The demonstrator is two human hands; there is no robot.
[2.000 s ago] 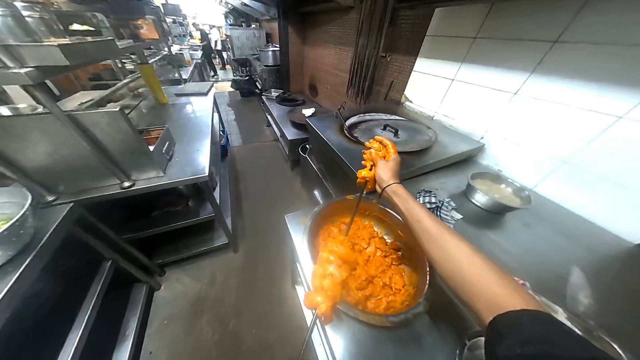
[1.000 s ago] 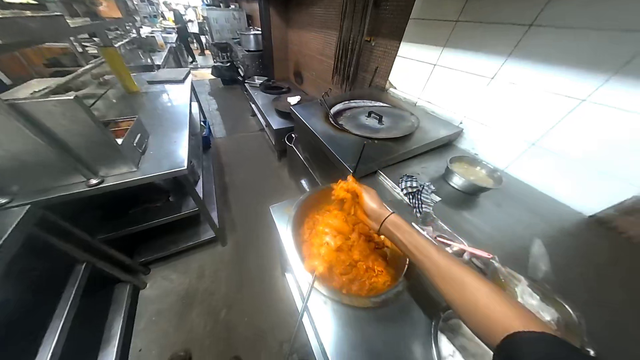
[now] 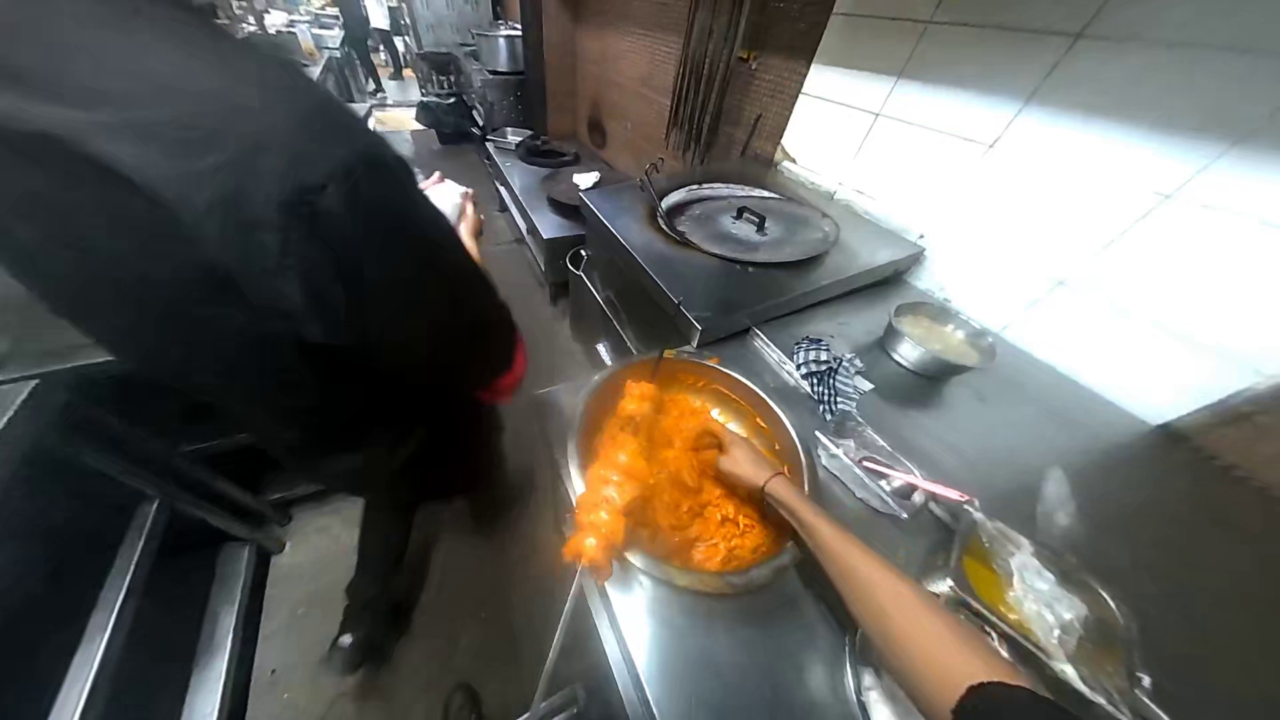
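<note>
My right hand [image 3: 742, 462], with a thin dark band at the wrist, reaches into a large steel bowl [image 3: 693, 582]. Its fingers are sunk in orange marinated pieces [image 3: 725, 530], so whether they grip any cannot be told. A long metal skewer [image 3: 558, 640] slants up from the lower edge to the bowl's left side. Orange pieces [image 3: 607, 490] are threaded along it, and its upper part lies over the bowl. My left hand is not in view; the skewer's lower end leaves the frame near the bottom.
A person in black [image 3: 250, 230] stands close on the left, holding something white. Beyond the bowl is a round lid [image 3: 750, 222] on a steel-topped oven. At right are a checked cloth [image 3: 830, 375], a steel bowl of pale liquid [image 3: 938, 340], a pink-handled utensil [image 3: 915, 480] and an oily container [image 3: 1040, 600].
A person in black has come into view on the left. My right hand, raised above the bowl two seconds ago, has come down into the orange pieces.
</note>
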